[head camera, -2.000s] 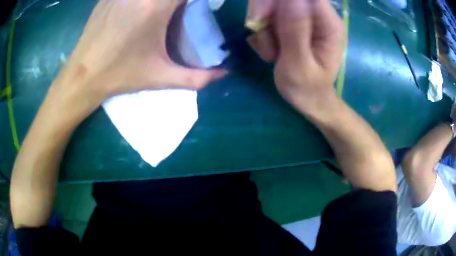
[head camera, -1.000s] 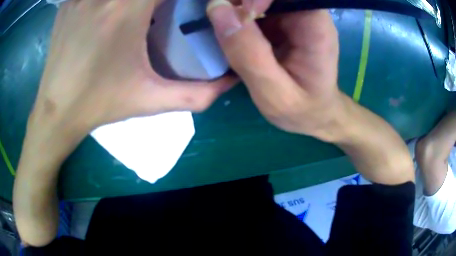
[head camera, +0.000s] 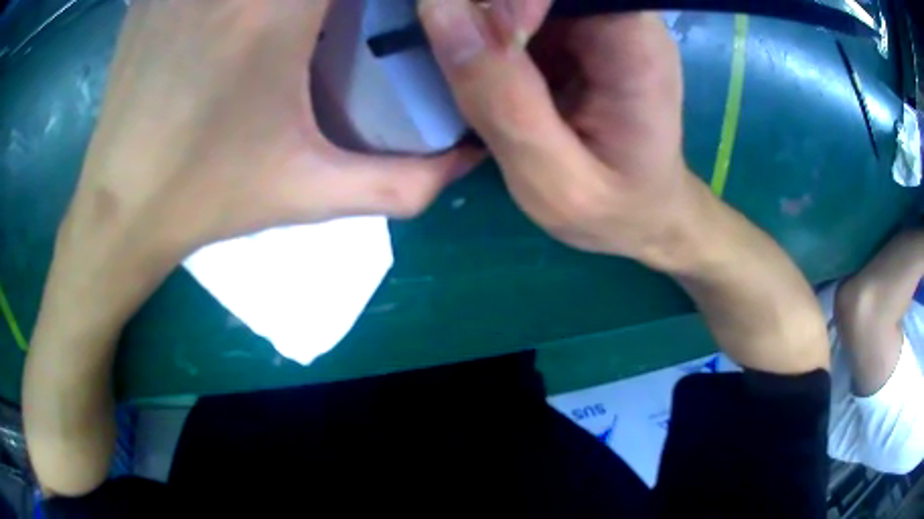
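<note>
My left hand (head camera: 243, 132) holds a silver-grey housing (head camera: 390, 101) at the top centre, its thumb along the lower edge. The housing's upper end is cut off by the picture's edge. My right hand (head camera: 588, 132) pinches a dark thin stick tool (head camera: 709, 8) between thumb and fingers. The tool's dark tip lies over the housing's flat side; whether it touches cannot be told. A white cloth (head camera: 304, 284) lies on the green mat below my left hand, its upper part hidden by that hand.
A yellow tape strip (head camera: 730, 112) runs on the green mat (head camera: 486, 294) beside my right wrist. A second thin dark stick (head camera: 857, 98) and a crumpled translucent piece (head camera: 908, 147) lie at right. Another person's arm (head camera: 879, 304) is at the right edge.
Since two seconds ago my right hand has moved left to the housing and the tool's tip is now over it. Since one second ago the view has shifted only slightly.
</note>
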